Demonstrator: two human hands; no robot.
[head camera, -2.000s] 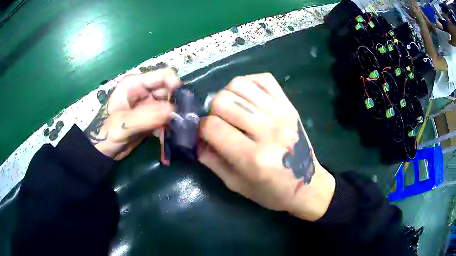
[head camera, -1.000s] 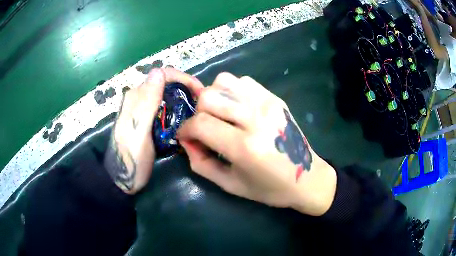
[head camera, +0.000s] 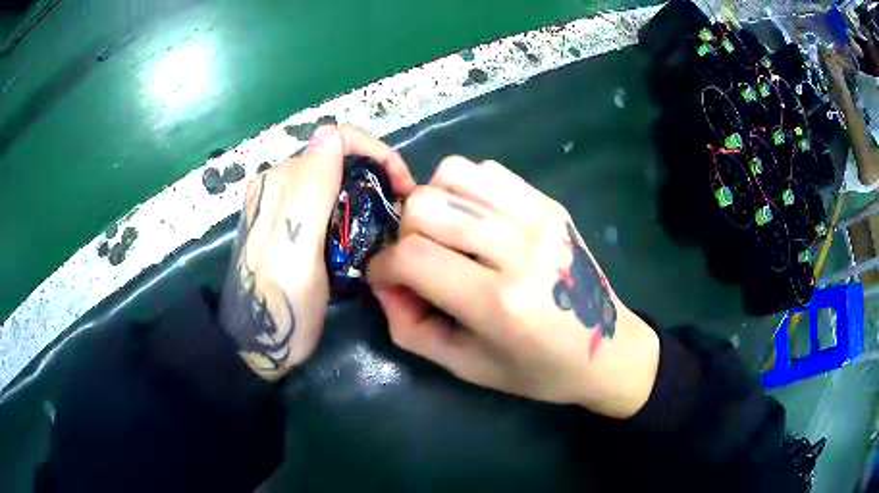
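A round black unit is held above the dark green bench, its open side facing up. Red wires, a small blue part and thin white wires show inside it. My left hand wraps around its left and far sides, thumb and fingers on the rim. My right hand is at its right side, with bent fingertips at the near right rim and inside edge. What the right fingertips pinch is hidden behind the fingers.
Many black housings with red wires and green-yellow pieces stand grouped at right. A blue plastic stool is below them. The stained white edge borders the green belt. Another person's arm shows at upper right.
Since two seconds ago the unit has turned so its open side with wires faces up, and my left hand has closed around it. Since one second ago, hands and unit appear slightly further right.
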